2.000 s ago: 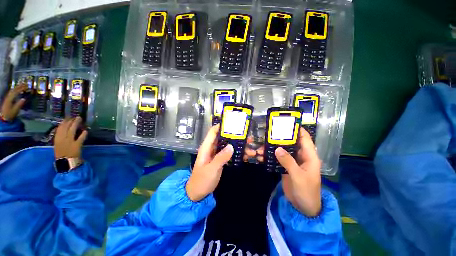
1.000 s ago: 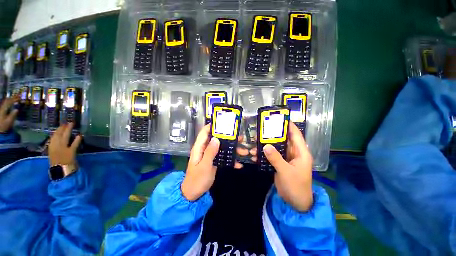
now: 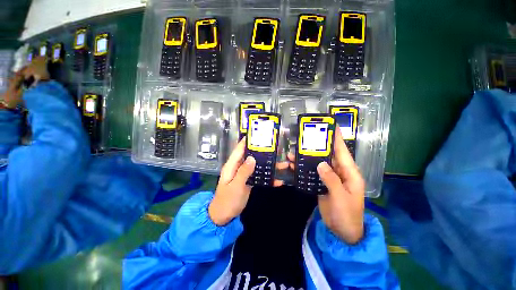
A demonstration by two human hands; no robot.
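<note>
My left hand [image 3: 231, 187] holds one black keypad phone [image 3: 261, 148] with a yellow frame, thumb on its keypad's left side. My right hand [image 3: 344, 195] holds a second such phone [image 3: 314, 152], thumb at its keypad's right edge. Both screens are lit white with small dark marks. The phones are side by side over the near edge of a clear compartment tray [image 3: 136, 127]. Its far row has several phones with dark screens. The near row has a phone with a pale screen [image 3: 167, 129], two with bluish screens partly behind the held phones, and an empty pocket.
At the left, a neighbour in a blue sleeve [image 3: 48, 170] reaches over a similar tray with lit phones [image 3: 100, 55]. At the right are another blue sleeve [image 3: 475, 158] and part of a tray with a phone [image 3: 498, 73]. The bench [image 3: 433, 68] is green.
My right thumb has shifted to the phone's right edge. Small dark marks now show on both lit screens. The neighbour's arm at the left has reached farther forward over the left tray.
</note>
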